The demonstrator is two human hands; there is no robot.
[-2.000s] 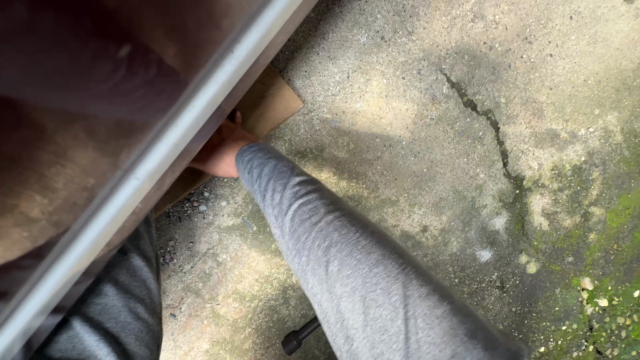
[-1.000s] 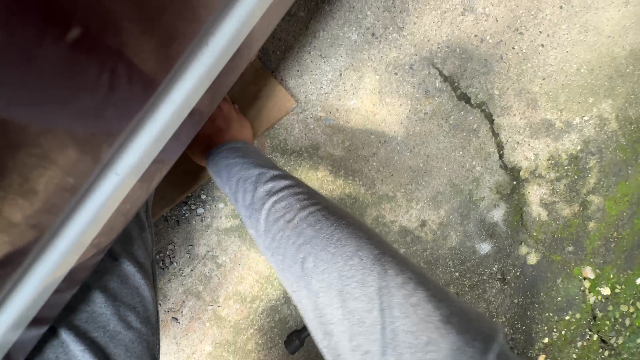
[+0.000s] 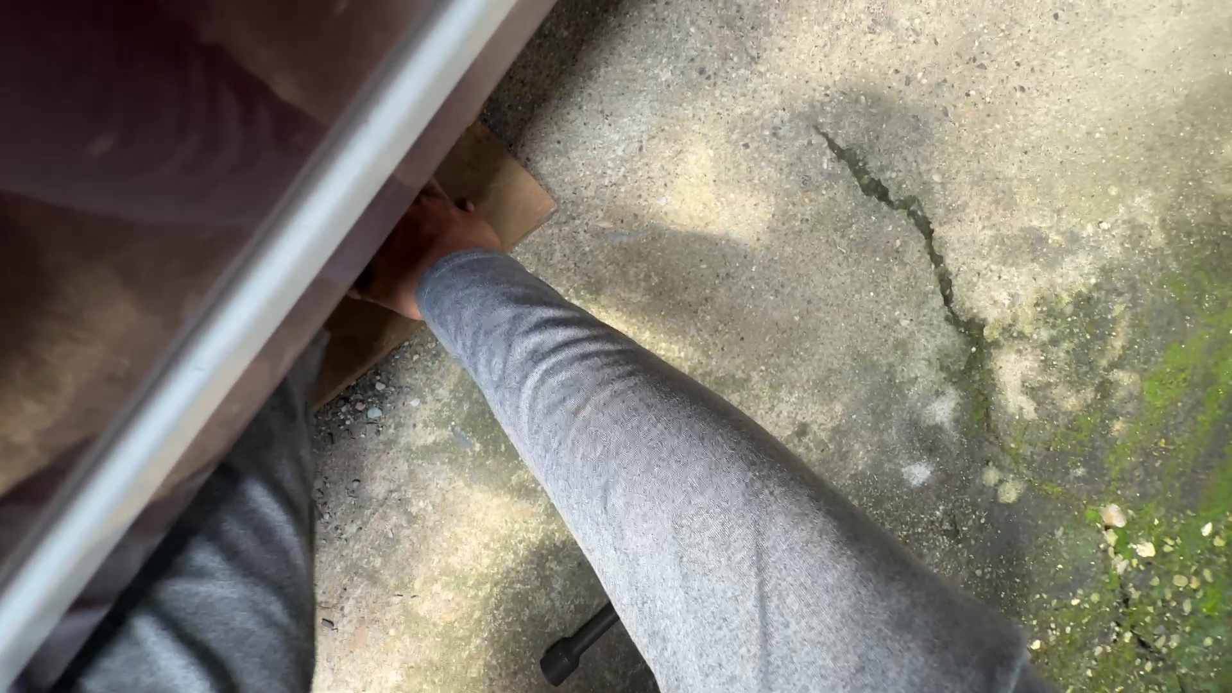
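Observation:
My right hand [image 3: 428,248], at the end of a grey sleeve, reaches beneath the edge of a glossy dark red panel [image 3: 144,125] with a silvery trim strip [image 3: 260,274], which looks like a vehicle's side. Its fingers are mostly hidden there, so what they hold cannot be told. Under and around the hand lies a flat brown board [image 3: 515,188], perhaps cardboard or wood, on the concrete. My left hand does not show. A black metal tool with a socket-like end [image 3: 563,659] lies on the ground, partly covered by my sleeve.
The rough concrete ground [image 3: 693,289] has a long crack [image 3: 895,200] at the right. Green moss [image 3: 1189,385] and small pebbles [image 3: 1114,516] spread at the lower right. My leg in grey cloth [image 3: 231,577] is at the lower left, beside loose gravel [image 3: 371,404].
Two seconds ago less of my right hand showed beside the trim; more of its back is visible now. The sleeve has shifted a little to the left.

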